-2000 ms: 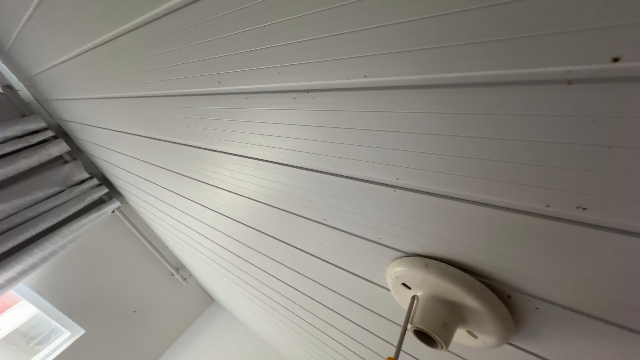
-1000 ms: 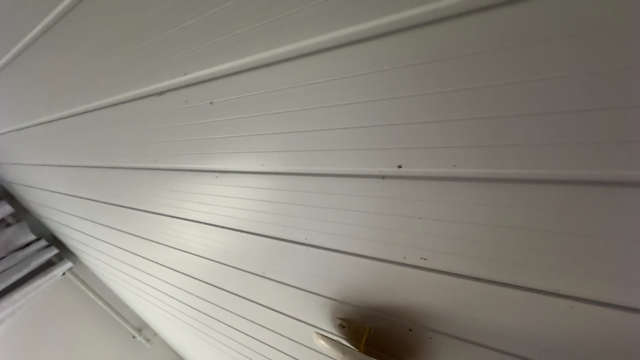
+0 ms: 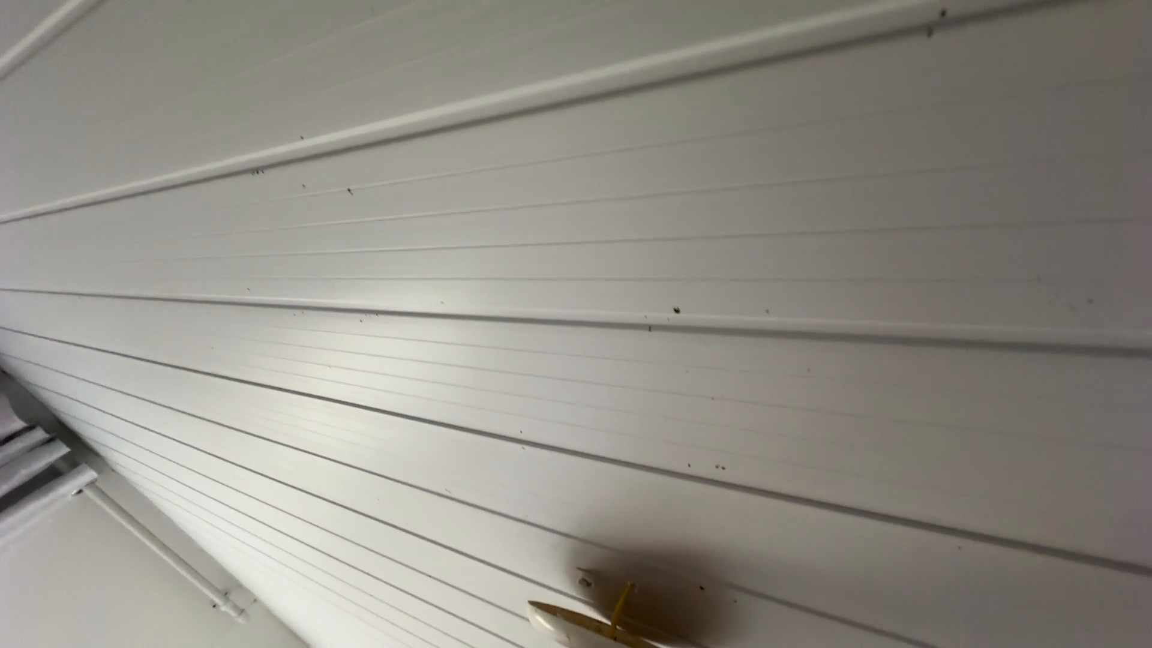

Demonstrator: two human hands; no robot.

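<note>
Neither my left hand nor my right hand shows in the head view. At the bottom edge, the cream lamp holder base [image 3: 567, 627] hangs tilted a little below the white panelled ceiling [image 3: 810, 270], and the frame cuts off most of it. A yellow wire [image 3: 622, 605] runs from the ceiling down to the lamp holder. Around the wire the ceiling has a dark brownish patch [image 3: 666, 580], with a small hole or screw spot beside it. What holds the lamp holder is hidden below the frame.
At the lower left, grey-white folded curtain fabric [image 3: 40, 486] hangs near the ceiling's edge. A thin white pipe or rod [image 3: 157, 549] runs along the pale wall [image 3: 117, 603]. Small dark specks dot the ceiling panels.
The lamp holder was flat against the ceiling with a screwdriver shaft at it; now it hangs away from the ceiling, with the wire and dark patch exposed. The view has shifted.
</note>
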